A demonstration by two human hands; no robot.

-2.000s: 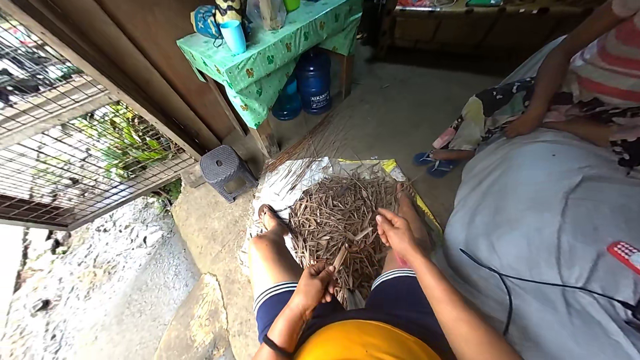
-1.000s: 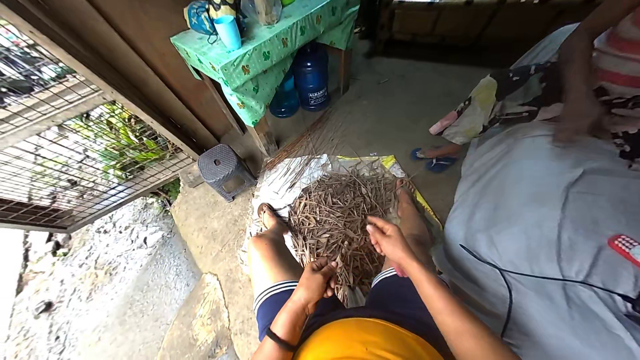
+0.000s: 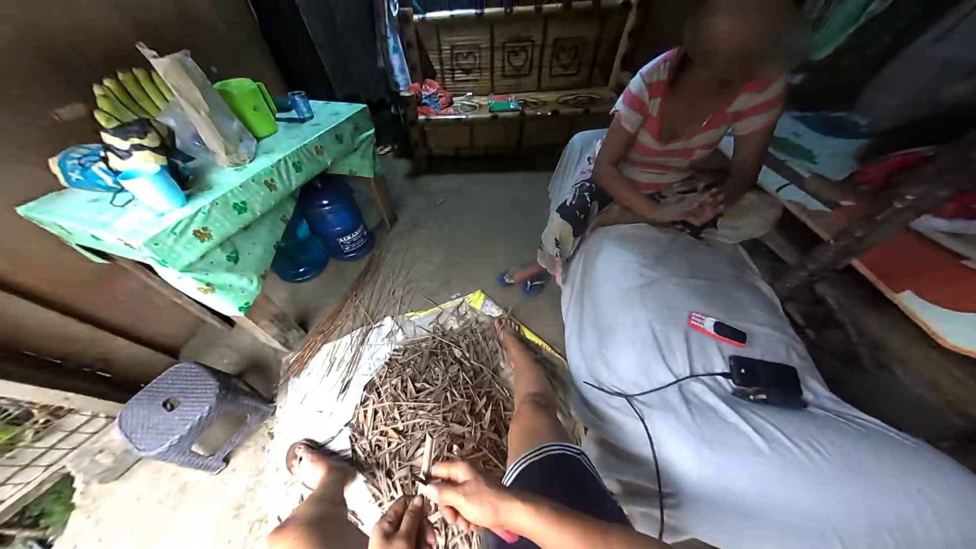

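Note:
A heap of dry brown plant strips (image 3: 427, 396) lies on a white and yellow sack (image 3: 324, 389) between my legs. Over the heap's near edge, my right hand (image 3: 469, 496) pinches a small dark thing, perhaps a blade, beside a pale flat strip (image 3: 428, 455); something reddish shows under its palm. Close by, touching or nearly touching it, my left hand (image 3: 402, 522) has its fingers curled at the bottom edge; whatever lies between them is hidden. A bundle of thin brown sticks (image 3: 343, 328) rests on the sack's far left part.
At left stand a grey plastic stool (image 3: 179, 412) and a table with a green cloth (image 3: 229, 221), blue water jugs (image 3: 335, 217) beneath. A person (image 3: 679, 137) sits beyond a grey-covered bulky thing (image 3: 701, 442) bearing a phone (image 3: 718, 329), a black device (image 3: 766, 381) and a cable. A wooden bench (image 3: 518, 84) stands behind.
The view has swung up and to the right. My hands, apart over the heap before, are now close together. The seated person's hands are now together in the lap.

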